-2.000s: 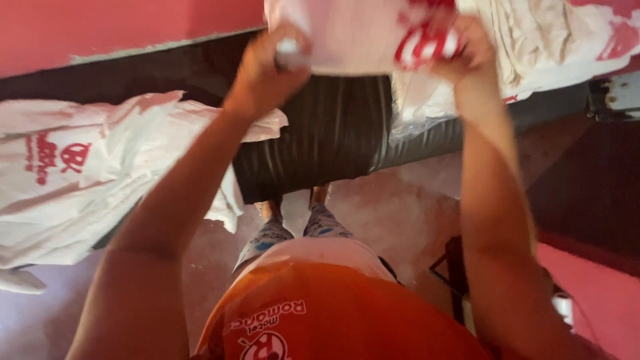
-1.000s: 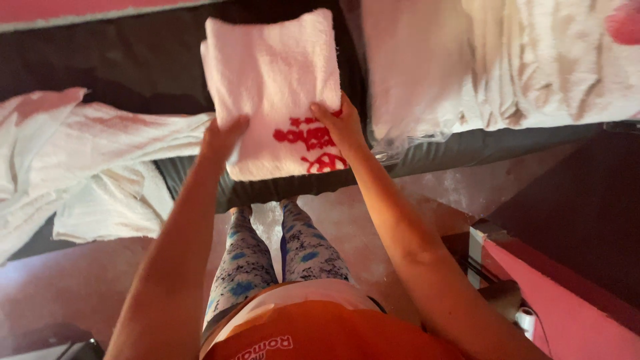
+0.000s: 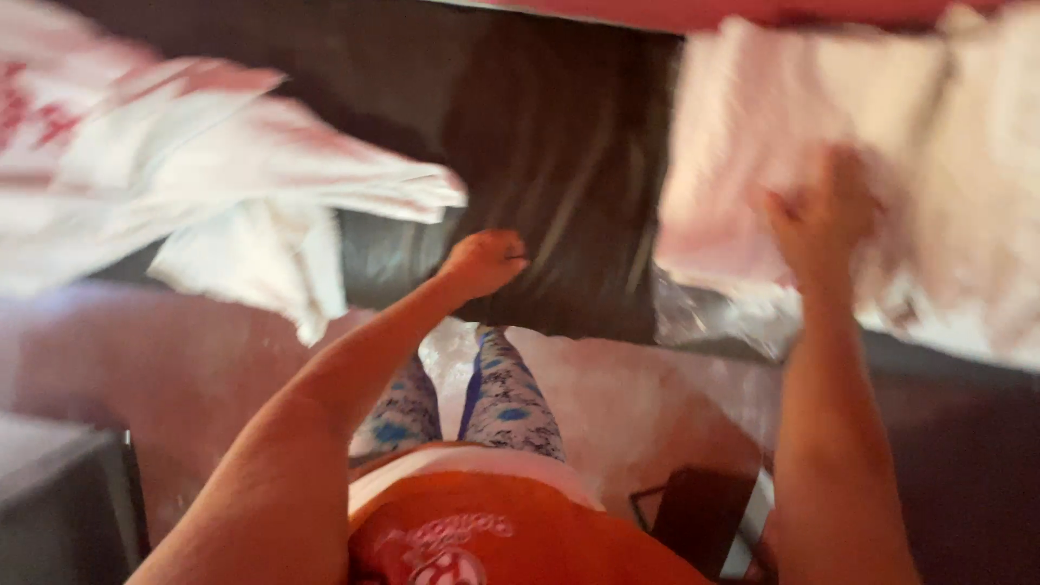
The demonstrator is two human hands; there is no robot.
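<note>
My left hand [image 3: 487,258] is curled with nothing seen in it, over the front part of a dark padded surface [image 3: 561,162]. Over at the right, my right hand [image 3: 829,203], blurred, is on or just above a folded white towel [image 3: 723,154] at the near left end of a row of cream and white cloths. Whether its fingers touch the towel cannot be told. A loose heap of white cloths [image 3: 244,146] with red print lies on the left, one corner hanging over the front edge.
Clear plastic wrap [image 3: 715,313] sticks out under the towels at the right. A grey box-like object [image 3: 61,487] stands at lower left, and a dark object [image 3: 703,516] with a light edge at lower right. A red wall edge [image 3: 585,12] runs behind.
The folded towel held in both hands a second ago has been let go by my left hand. My right hand has moved right, over the towels there.
</note>
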